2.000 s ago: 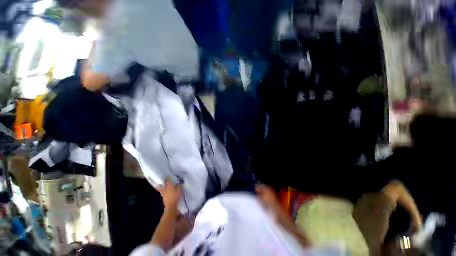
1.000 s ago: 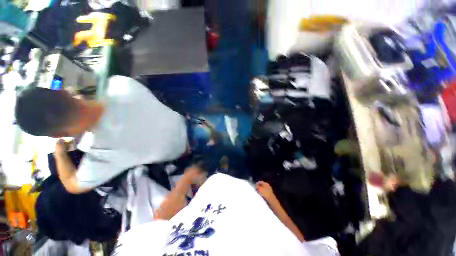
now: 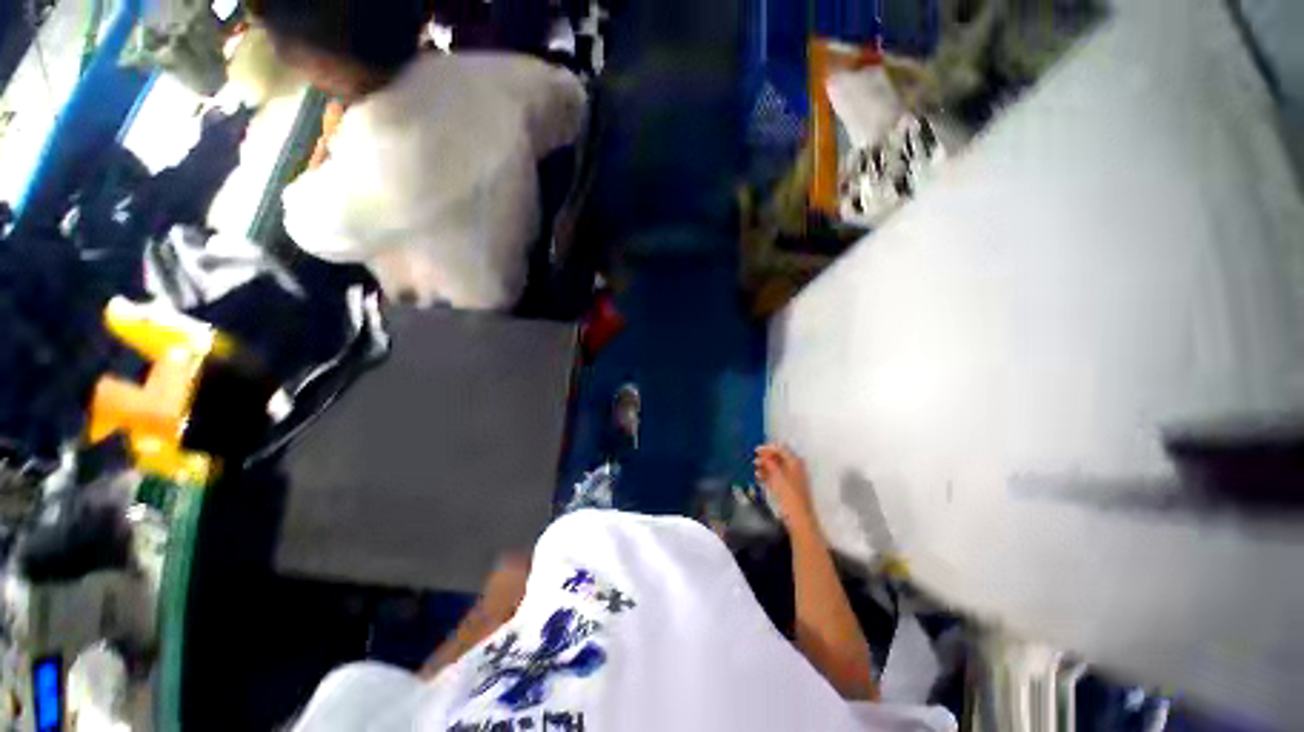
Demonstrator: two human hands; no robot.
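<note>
My right hand (image 3: 779, 472) hangs in front of me at the left edge of a large white table (image 3: 1030, 358). It looks empty, with its fingers loosely bent and slightly blurred. My left forearm (image 3: 479, 618) shows low on the left beside my white shirt. The left hand is blurred and partly hidden at the shirt's edge, so its fingers cannot be made out. A flat grey surface (image 3: 429, 443) lies just left of me. Nothing is seen held.
A blue floor aisle (image 3: 665, 286) runs ahead between the surfaces. A seated person in a pale shirt (image 3: 436, 179) is at the upper left. Black-and-white cloth (image 3: 272, 308) and a yellow piece (image 3: 165, 393) lie left. An orange-edged box (image 3: 825, 129) stands ahead right.
The view has moved along the aisle, away from the white and black garments that my left hand was at. The grey surface is now close, and the large white table has come into view.
</note>
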